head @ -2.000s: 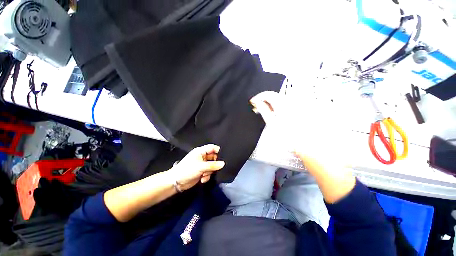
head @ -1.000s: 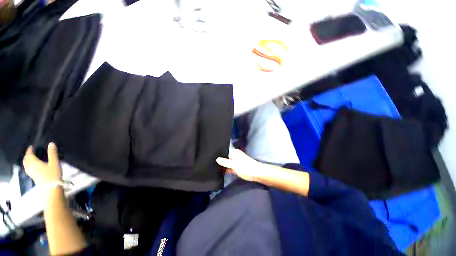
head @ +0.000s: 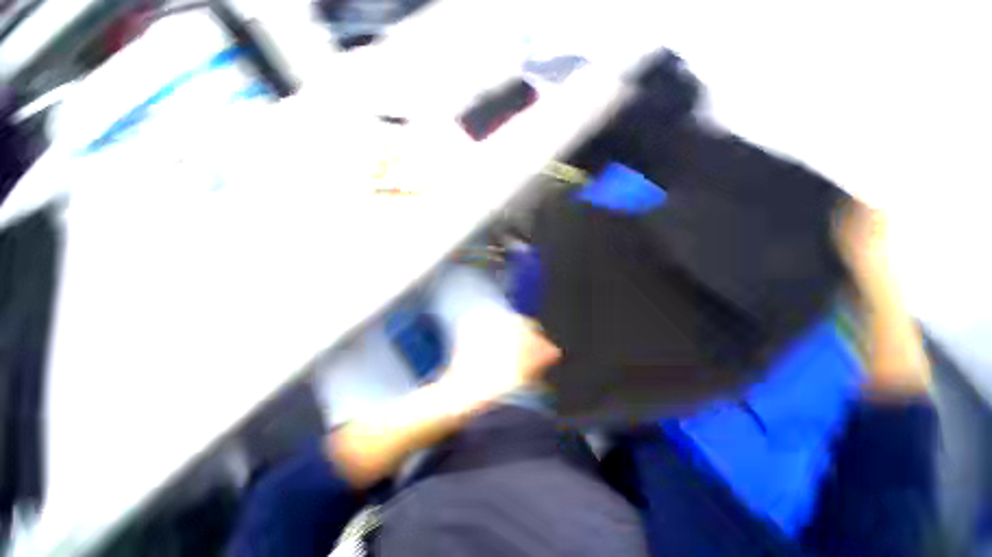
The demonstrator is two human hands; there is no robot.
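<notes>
A black cloth garment piece [head: 664, 294] is spread between my two hands over the blue bin [head: 800, 435], at the right of my lap. My left hand [head: 522, 354] holds its left edge near the lower corner. My right hand [head: 862, 234] holds its upper right edge. The fingertips are blurred and partly hidden by the cloth. The picture is smeared by motion, so folds and seams of the piece are hard to tell.
The white table [head: 272, 283] runs diagonally on the left. A dark phone [head: 498, 107] lies near its edge, with blurred orange-yellow scissors handles [head: 394, 180] beside it. The blue-striped sewing machine [head: 163, 103] is upper left. Black cloth [head: 27, 359] hangs at the far left.
The view has swung right. The garment piece has moved from the table edge and lap to over the blue bin, still held in both hands.
</notes>
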